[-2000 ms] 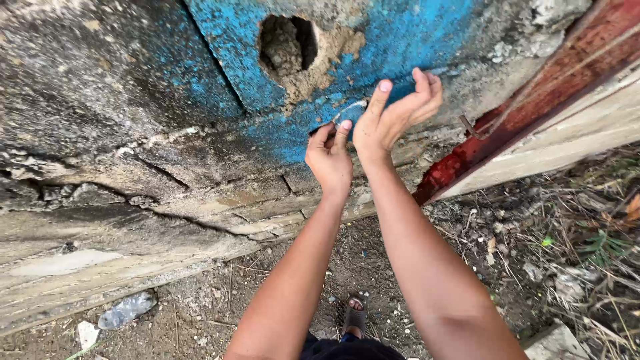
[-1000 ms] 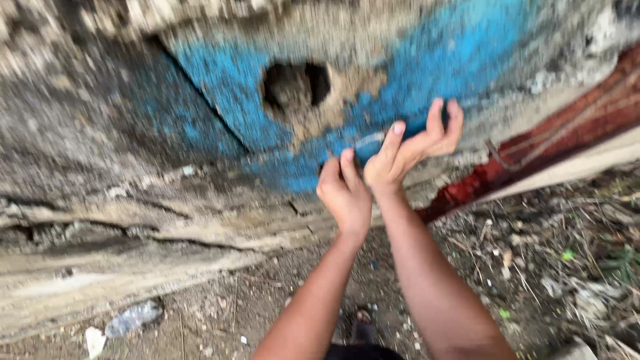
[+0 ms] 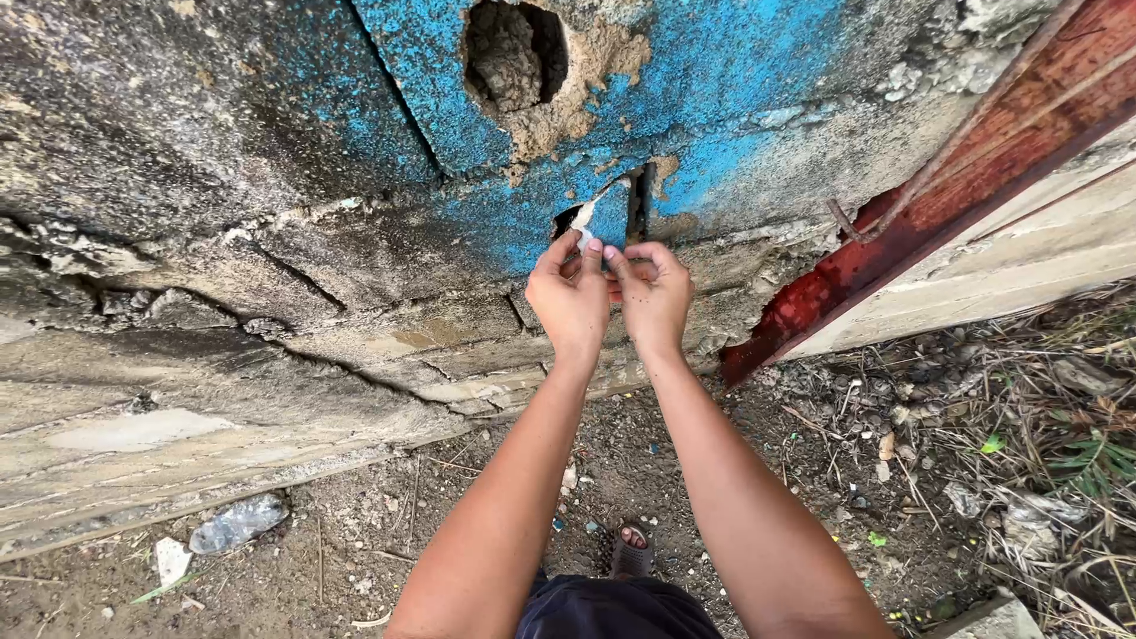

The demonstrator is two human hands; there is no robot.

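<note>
Both hands are at a cracked concrete-block wall (image 3: 399, 213) with patches of blue paint. My left hand (image 3: 572, 293) pinches a small broken blue-painted piece of block face (image 3: 611, 213) at its lower left edge, between thumb and fingers. My right hand (image 3: 655, 288) touches the lower right of the same piece, its thumb beside the left thumb. A dark gap (image 3: 568, 218) shows at the piece's upper left, and a narrow dark slot (image 3: 637, 204) runs along its right side. Above is a round hole (image 3: 516, 58) with rough mortar inside. The fingertips behind the piece are partly hidden.
A rusty red steel beam (image 3: 887, 240) slants down on the right, with a bent metal rod (image 3: 923, 177) beside it. A crushed plastic bottle (image 3: 240, 524) and a pale fragment (image 3: 172, 561) lie on the dirt at lower left. Dry grass and litter cover the ground at right.
My right hand has turned from spread, raised fingers to a pinch at the blue piece beside the left hand. The dark gap and the slot by the piece now show plainly.
</note>
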